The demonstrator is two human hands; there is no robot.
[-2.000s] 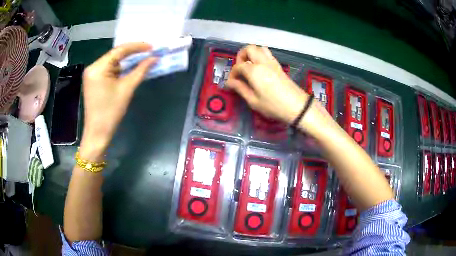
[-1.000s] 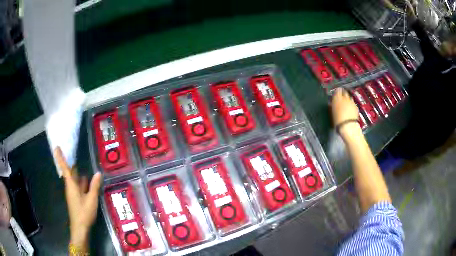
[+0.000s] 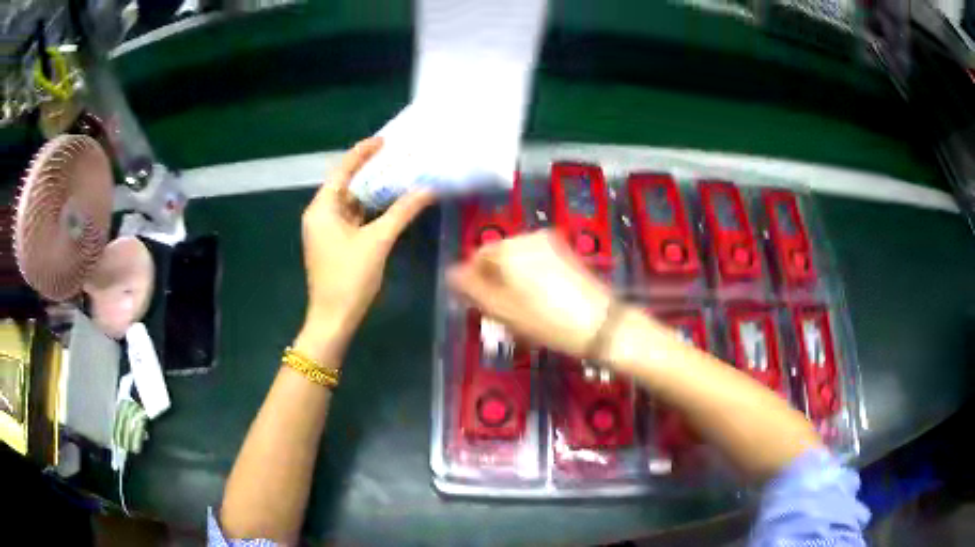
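My left hand (image 3: 347, 240) grips the folded lower end of a long white label sheet (image 3: 470, 96), which rises out of the top of the picture. A clear blister tray (image 3: 438, 459) lies on the bench with red device housings (image 3: 661, 224) in two rows. My right hand (image 3: 529, 288) is blurred and over the left part of the tray, hiding parts of several housings. Its fingers are bunched; whether they hold a label cannot be told. The housings have a black ring and a pale or grey rectangle.
A pink fan (image 3: 66, 219), a dark smartphone (image 3: 192, 305), a white bottle (image 3: 160, 198) and a white stick-shaped item (image 3: 148, 369) stand or lie at the left. A white strip (image 3: 267, 171) edges the green conveyor belt (image 3: 289, 80) behind the tray.
The view has swung back left, and a tray with unlabelled-looking housings is in front. My right hand has moved from the far right tray to over this tray's left side. My left hand still holds the sheet.
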